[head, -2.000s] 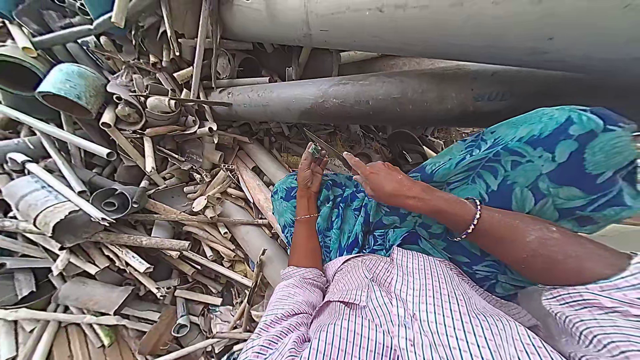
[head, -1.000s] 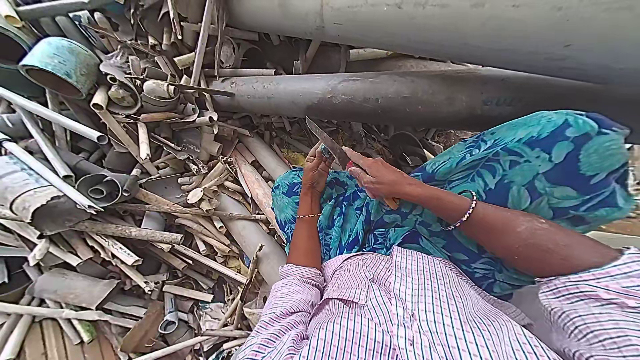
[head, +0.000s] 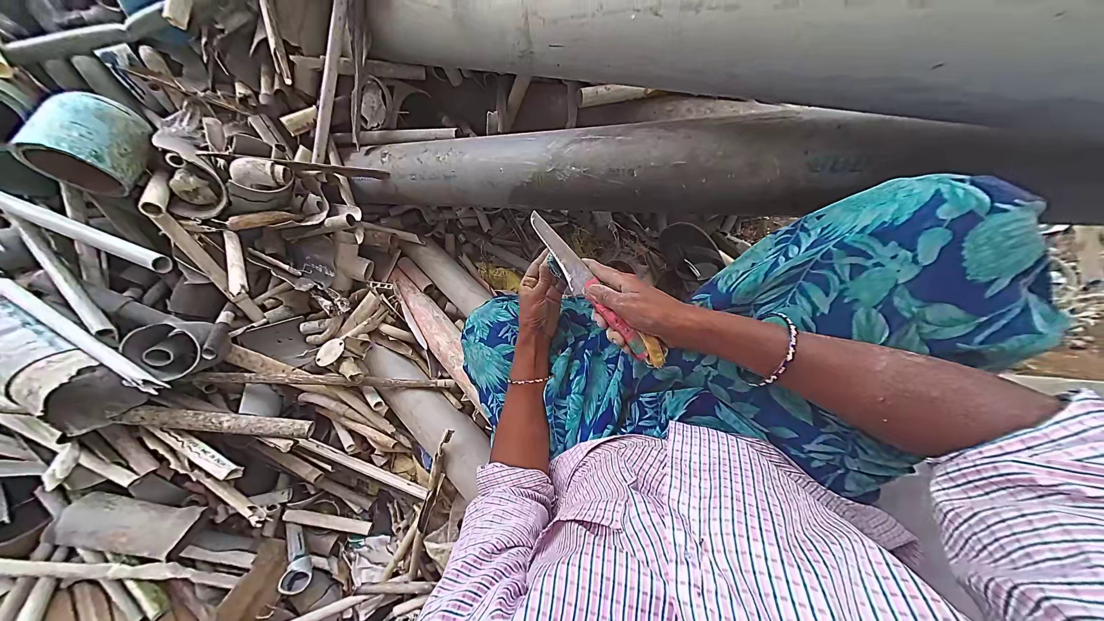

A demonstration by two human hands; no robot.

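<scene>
My right hand [head: 628, 302] is closed around the red and yellow handle of a knife [head: 561, 250], whose blade points up and to the left. My left hand [head: 541, 297] is raised just left of the blade, with its fingers curled on a small dark greenish piece [head: 555, 266], too small to name. The blade passes close by this piece; whether they touch I cannot tell. Both hands are above my lap, over blue and teal leaf-patterned cloth [head: 862, 276].
Two large grey pipes [head: 690, 43] [head: 604, 164] lie across the top. A heap of pipe offcuts and broken pieces [head: 285, 379] fills the left side. Within it are a blue-green pipe ring [head: 86, 138] and a grey curled piece [head: 164, 349].
The knife has turned in my right hand, so its red and yellow handle now shows more fully. My left hand remains beside the blade.
</scene>
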